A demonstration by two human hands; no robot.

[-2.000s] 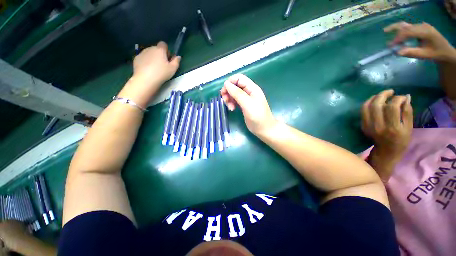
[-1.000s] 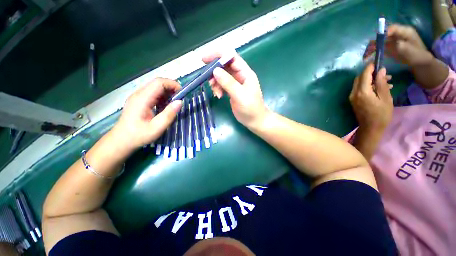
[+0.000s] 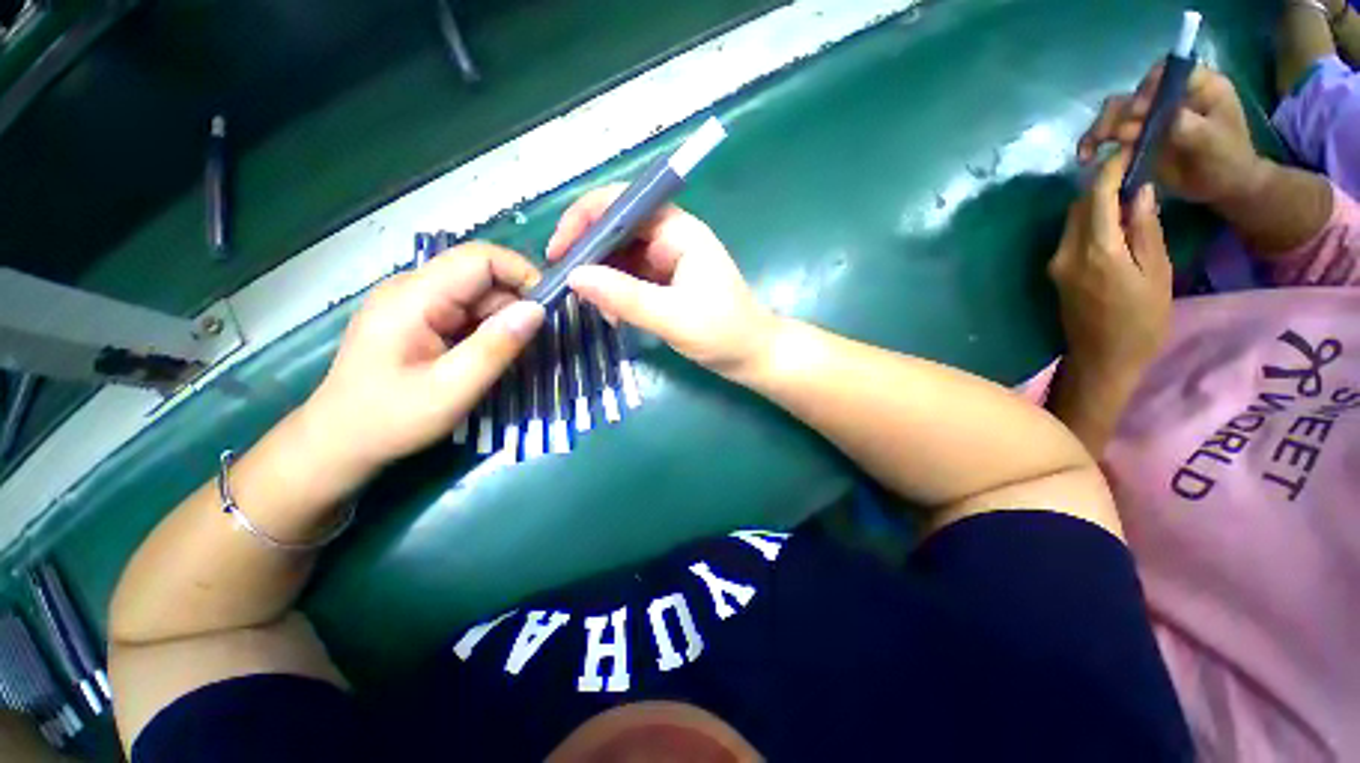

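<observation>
A dark grey pen-like stick with a white upper end is held slanted in front of me, above the row. My left hand pinches its lower end between thumb and fingers. My right hand grips its middle with thumb and fingertips; the white end points up and right, free of both hands. Below them a row of sticks lies fanned on the green worktop, white ends towards me. My hands hide the upper part of the row.
A pale edge rail runs behind the row, with a slanting metal post at left. Loose sticks lie on the dark green belt. At right a person in pink holds another stick. More sticks lie at the lower left.
My left hand has come back from the belt and now holds a stick together with my right hand. Since a second ago, my right hand has moved down the stick, uncovering its white end.
</observation>
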